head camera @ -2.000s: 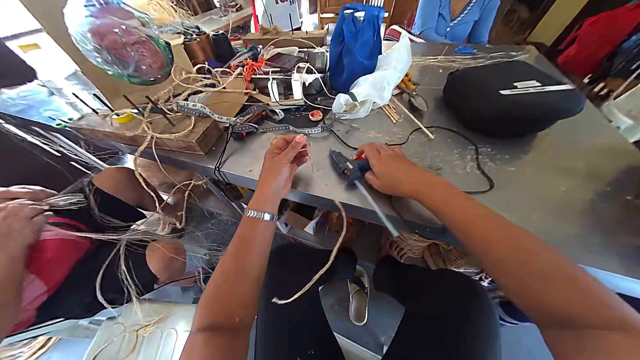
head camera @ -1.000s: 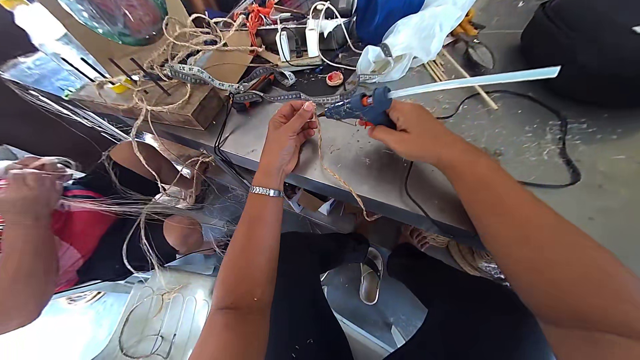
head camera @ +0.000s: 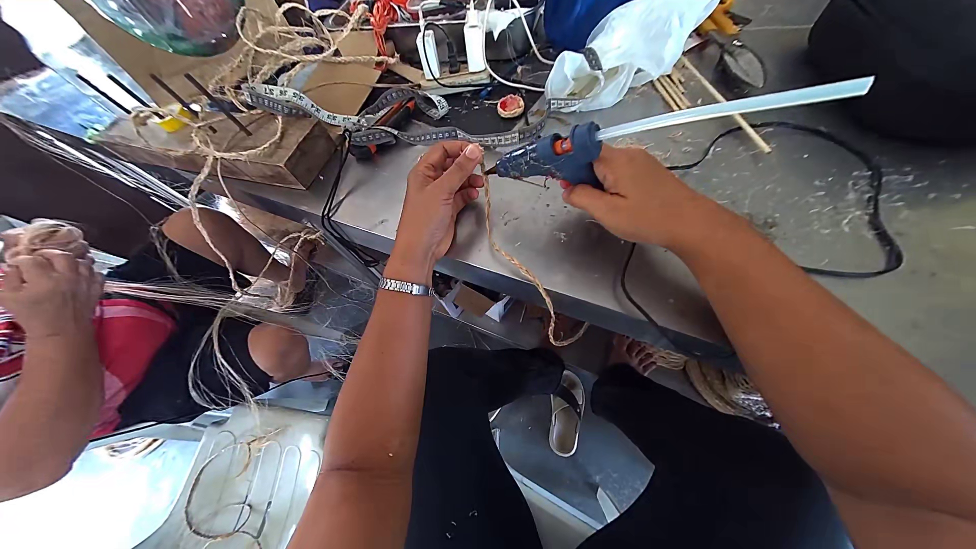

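Note:
My left hand [head camera: 446,191] pinches the upper end of a braided fibre cord [head camera: 512,258] between thumb and fingers. The cord hangs down past the metal table's front edge and curls at its lower end. My right hand [head camera: 637,194] is closed around the handle of a blue hot glue gun [head camera: 553,156]. Its nozzle points left, at or very close to the cord beside my left fingertips; contact cannot be told. A long translucent glue stick [head camera: 736,109] sticks out of the gun's back. Fingers hide part of the cord's end.
A measuring tape [head camera: 488,138], a wooden block with metal rods [head camera: 293,156], a power strip [head camera: 457,78], a plastic bag [head camera: 621,53] and thin sticks [head camera: 724,103] lie on the table [head camera: 602,274]. A black cable [head camera: 877,198] loops at right. A co-worker's hands [head camera: 49,282] hold fibres at left.
The glue gun has been raised from low over the table to the fingertips of my left hand. Its glue stick pointed down toward the table edge before and now points up to the right.

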